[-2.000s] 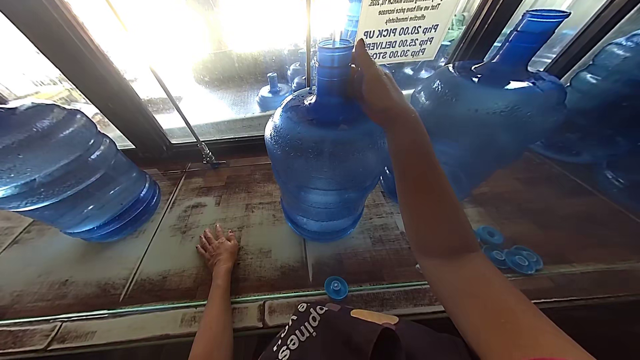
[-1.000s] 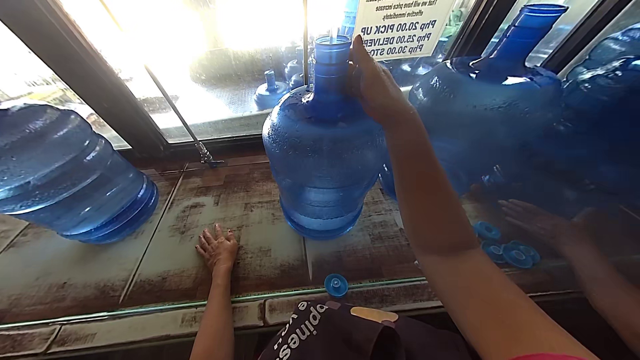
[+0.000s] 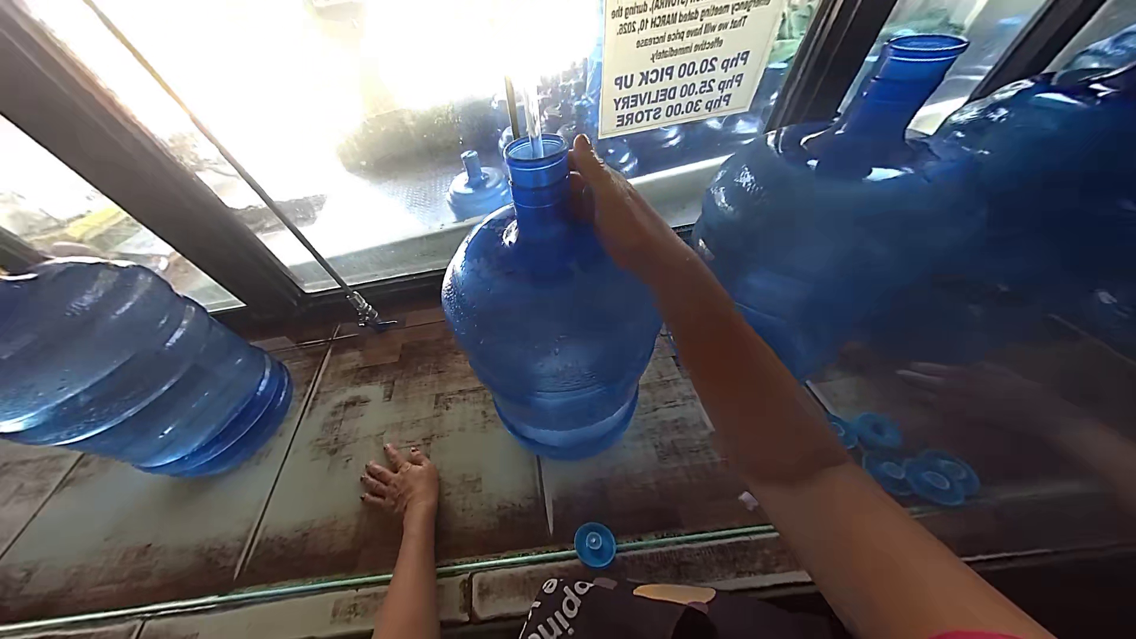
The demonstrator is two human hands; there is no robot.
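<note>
A blue plastic water jug stands upright in front of me, with a clear stream or tube entering its open mouth. My right hand rests against the right side of its neck, fingers up and thumb side hidden; whether it grips is not plain. My left hand lies on the tiled counter, fingers apart, holding nothing. A round blue cap sits at the counter's front edge, below the jug.
On the left a ribbed blue jug stands on the tiles. A thin rod with a metal valve reaches the window's foot. At right a glossy panel shows jugs, caps and a hand, seemingly reflections. A printed notice hangs on the window.
Both hands and the jug have kept their places. A faint hand, seemingly a reflection, shows at the right since one second ago; it does not show in the earliest frame.
</note>
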